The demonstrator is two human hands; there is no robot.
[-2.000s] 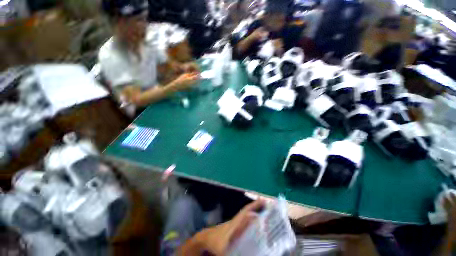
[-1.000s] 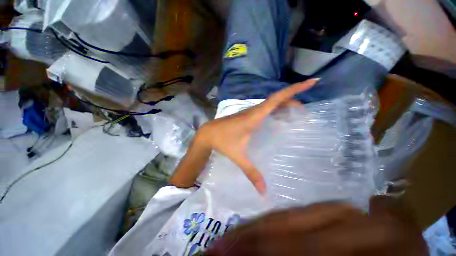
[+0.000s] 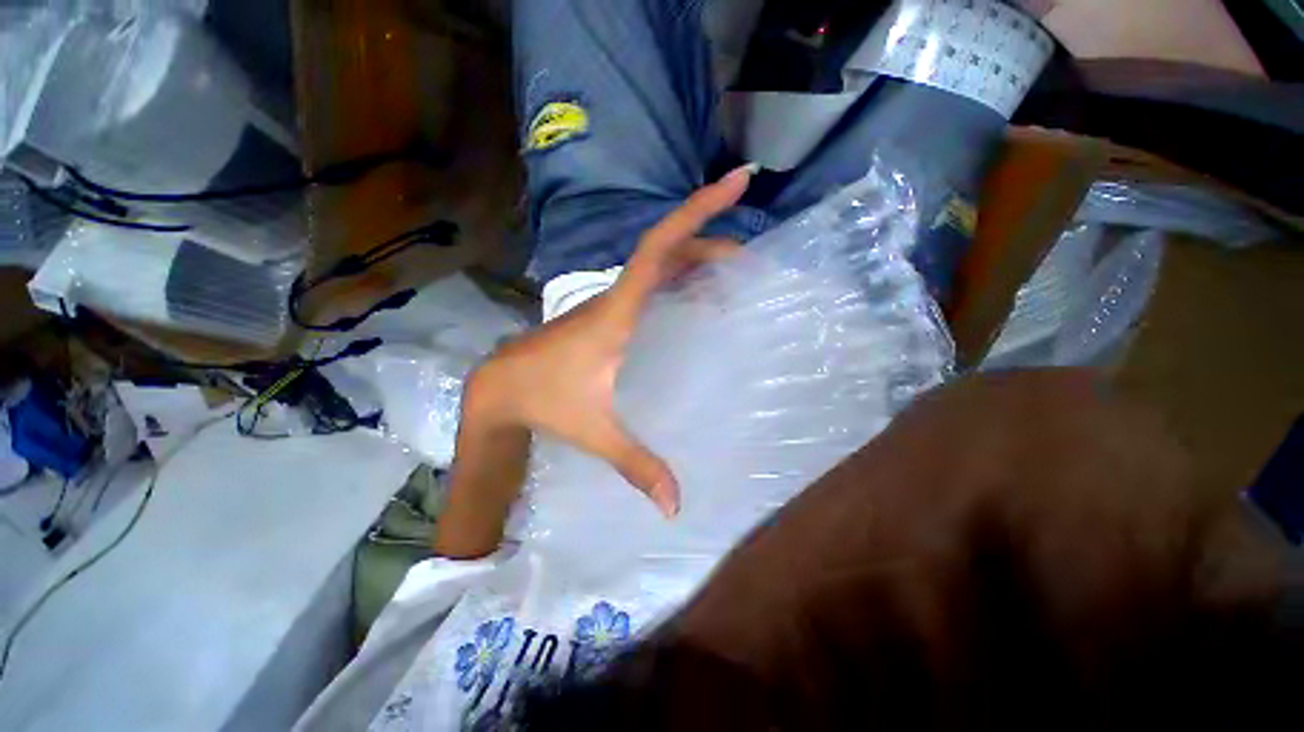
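A clear, ribbed air-column bag (image 3: 801,358) lies across my lap, its far end crumpled and raised. My left hand (image 3: 565,365) is at the bag's near left side, its thumb and forefinger spread wide apart. Other fingers are partly hidden at the bag's edge, and no firm grip shows. A large blurred brown shape fills the lower right and covers part of the bag; I cannot tell whether it is my right arm. My right hand cannot be made out. A label sheet (image 3: 965,50) with rows of small marks lies curved over my right thigh.
Bagged cameras (image 3: 157,172) with black cable pigtails (image 3: 358,286) are at the upper left beside brown cardboard (image 3: 372,129). A white surface (image 3: 186,529) is at the lower left. An open brown carton (image 3: 1216,343) with clear bags (image 3: 1087,286) is at the right.
Since two seconds ago the view has swung from the green bench down to my lap. Over the last second the bag's far end has tilted upward, and the brown shape covers more of the lower right.
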